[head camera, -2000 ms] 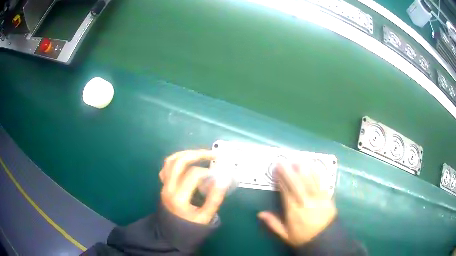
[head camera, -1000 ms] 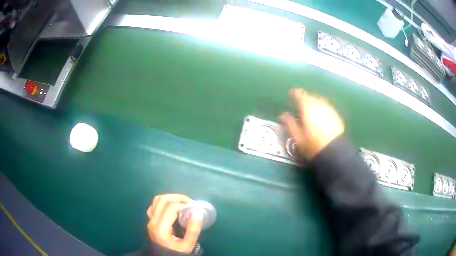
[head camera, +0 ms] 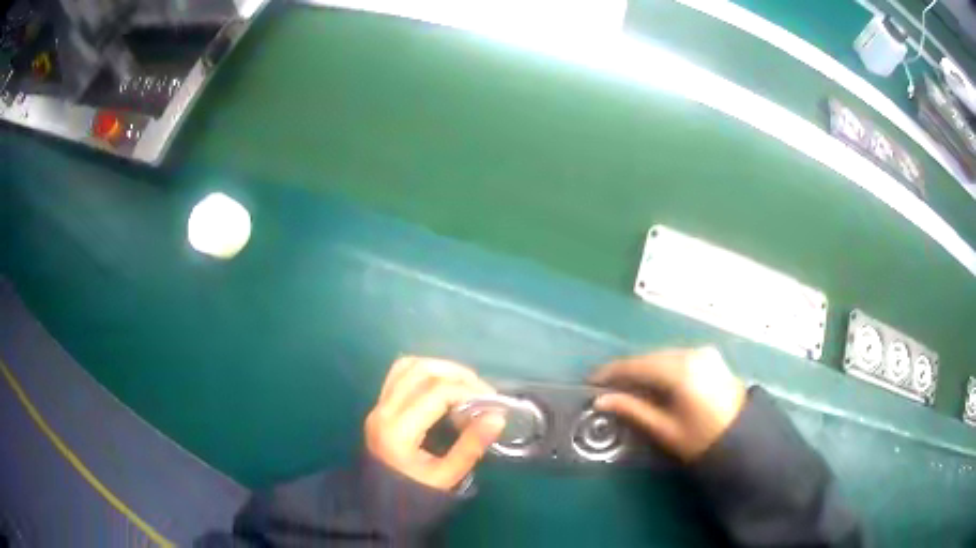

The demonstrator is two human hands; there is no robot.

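A three-ring plate (head camera: pixel 564 417) lies on the dark-green bench edge in front of me, darker and slightly blurred. My left hand (head camera: pixel 433 423) pinches a shiny round disc (head camera: pixel 514 424) over the plate's left end. The disc hides the recess under it. My right hand (head camera: pixel 685 401) is at the plate's right end, with thumb and fingers on it, covering that end. The middle ringed recess shows between my hands.
A white round puck (head camera: pixel 219 226) sits at left, near a machine with a red button (head camera: pixel 107 126). On the green conveyor (head camera: pixel 450 128) beyond lie a glare-white plate (head camera: pixel 731 291) and another three-ring plate (head camera: pixel 890 356). A grey floor with a yellow line shows lower left.
My right hand has come back from the conveyor to the bench, and a plate now lies under both hands. My left hand has moved up and right with the disc.
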